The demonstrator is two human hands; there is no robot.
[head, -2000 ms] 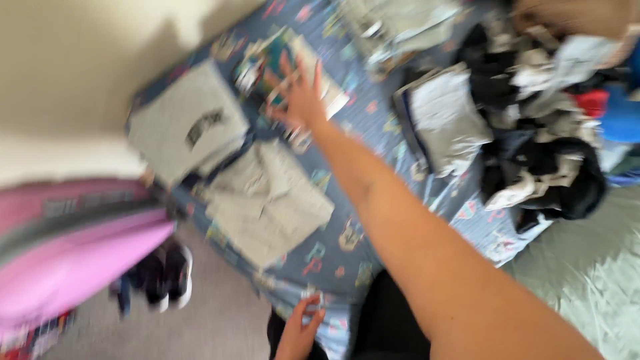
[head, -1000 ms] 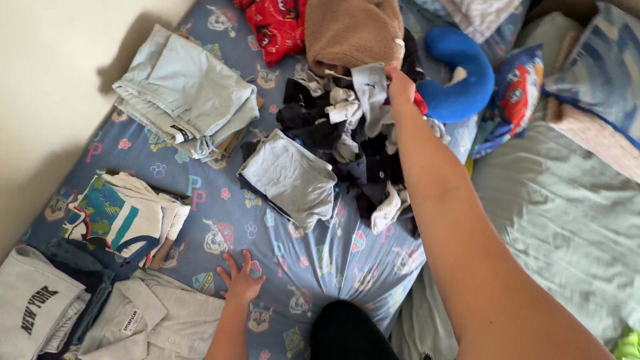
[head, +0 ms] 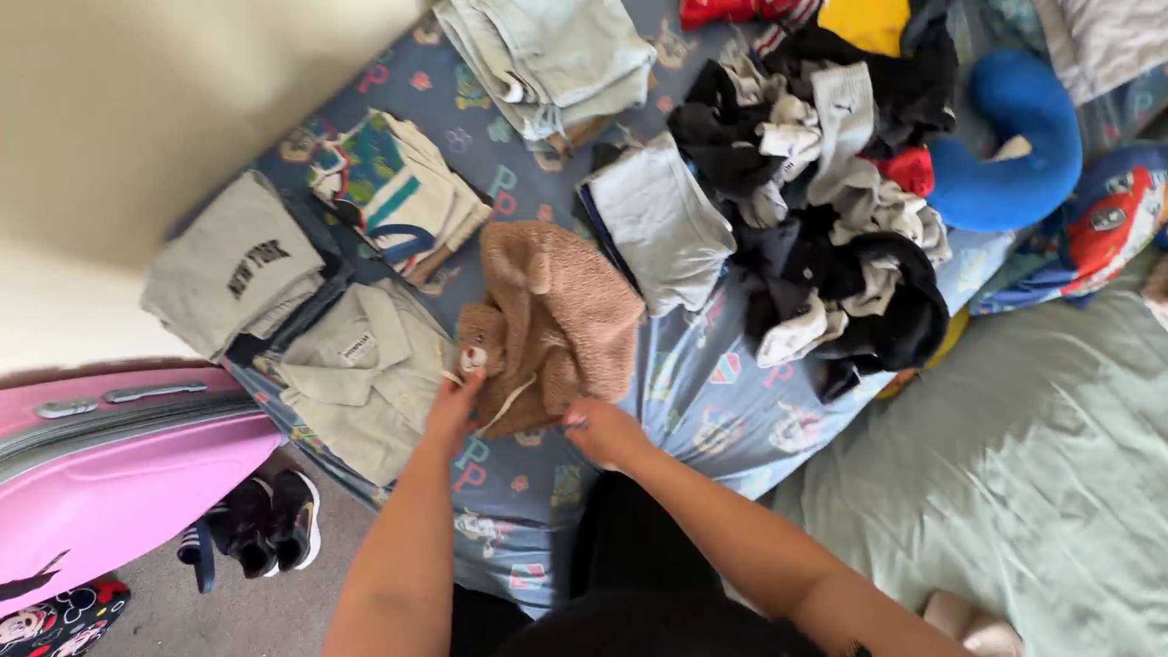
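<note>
A brown fleecy garment [head: 584, 301] with a small bear head [head: 479, 342] and pale cords lies on the patterned sheet. My left hand [head: 453, 406] grips its near left edge by the bear head. At its near right edge, my right hand [head: 602, 431] pinches the fabric. Just left of it lies a folded beige collared shirt [head: 365, 383], beside a grey garment with black lettering [head: 228, 265]. Behind are folded patterned clothes [head: 401, 187] and pale folded trousers [head: 566, 55]. A light grey folded garment [head: 657, 224] is just to the right.
Black, white and grey socks and clothes [head: 794, 182] form a loose pile at right, next to a blue neck pillow [head: 1031, 146]. Pale green bedding [head: 995, 465] borders the sheet. A pink hard-shell suitcase [head: 155, 456] and dark shoes [head: 297, 520] are at lower left.
The brown fleecy garment has moved from behind the sock pile to the sheet in front of me. My right hand has come back from the pile, and both hands now hold the garment.
</note>
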